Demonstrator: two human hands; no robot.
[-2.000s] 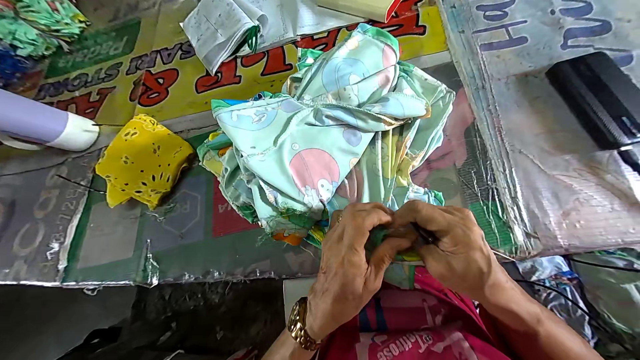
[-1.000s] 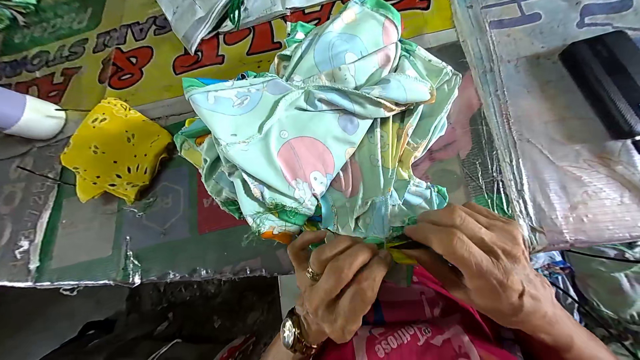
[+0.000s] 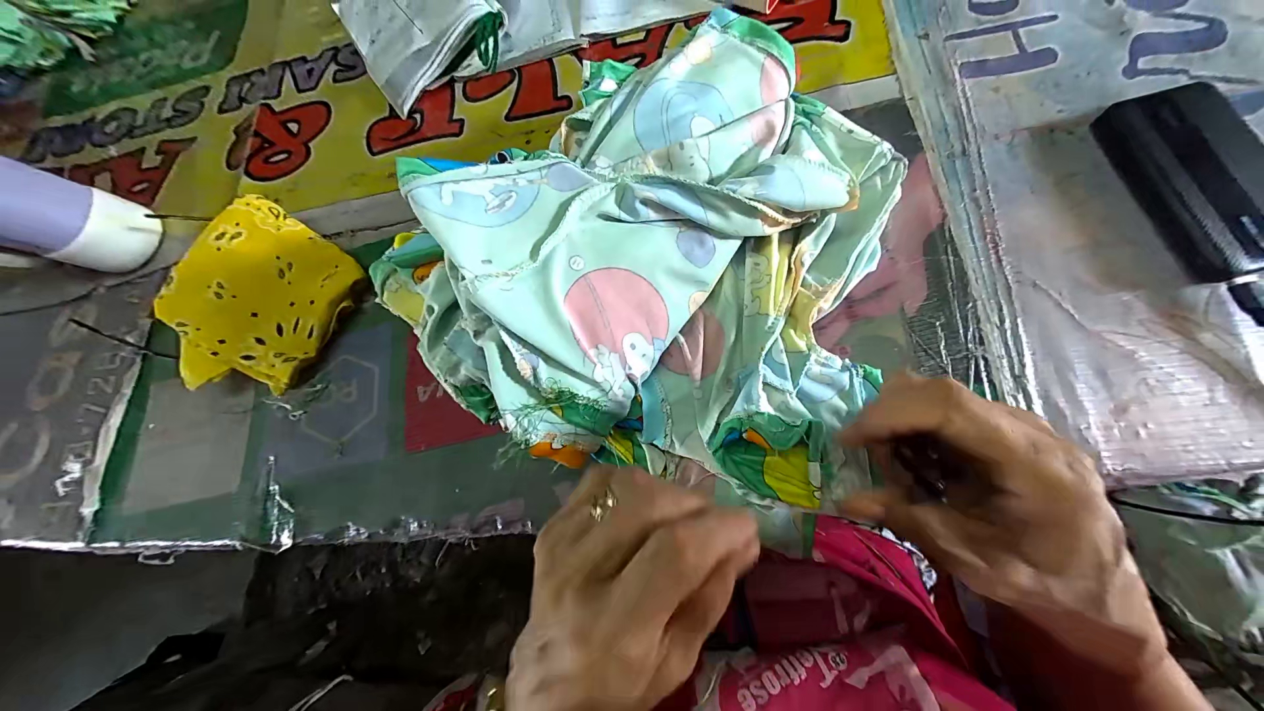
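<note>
A bunched heap of pale green printed fabric pieces (image 3: 612,267), with green edging and loose threads, lies on the covered table before me. My left hand (image 3: 642,583), wearing a ring, has its fingers curled at the lower edge of the cloth, where a bit of fabric seems pinched between them. Right of the cloth, my right hand (image 3: 968,494) is blurred; a small dark tool, its kind unclear, sits within the curled fingers. A folded yellow cloth with cut-out holes (image 3: 257,296) rests to the left of the heap.
A white and lavender cylinder (image 3: 109,222) lies at the far left. Folded whitish sheets (image 3: 425,49) are at the back. On the right, a black case-like object (image 3: 1185,183) with a cable rests on a plastic-covered surface. The table's front edge (image 3: 395,533) runs before my lap.
My hands were together at the cloth's lower edge; my right hand has moved right, away from my left. The dark tool seen in it two seconds ago shows again.
</note>
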